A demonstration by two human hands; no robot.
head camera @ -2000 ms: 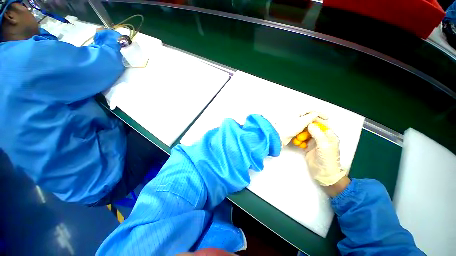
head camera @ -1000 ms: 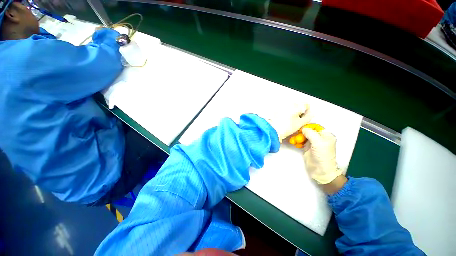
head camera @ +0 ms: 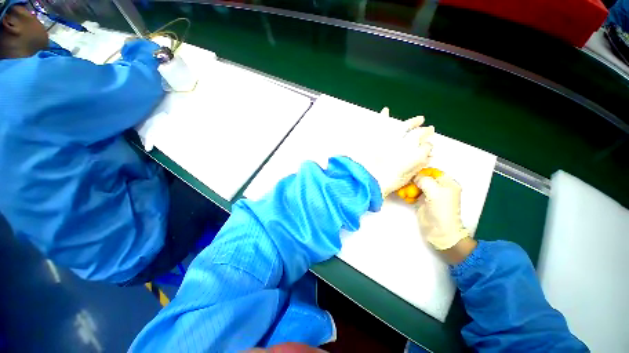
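Note:
My left hand (head camera: 408, 155), in a cream glove, is held over the white foam mat (head camera: 407, 255) with its fingers spread, and no object shows in it. My right hand (head camera: 440, 210), in a pale yellow glove, is beside it with the fingers bent. Several small rounded yellow-orange finger cots (?) (head camera: 410, 191) are bunched at its fingertips, close against the heel of my left hand. I cannot tell whether the pieces are worn on the fingers or held. Bare skin shows at my right wrist.
A neighbour in a blue smock (head camera: 76, 152) sits at left, with a white bottle (head camera: 178, 74) and a looped yellowish cord. Thick white foam (head camera: 586, 262) stands at right. A green conveyor (head camera: 345, 72) with metal edging lies beyond the mat. A red bin (head camera: 545, 15) is at the top right.
My left hand has opened from a curled shape and its fingers now spread upward, away from the orange pieces. My right hand stays nearly in place with them.

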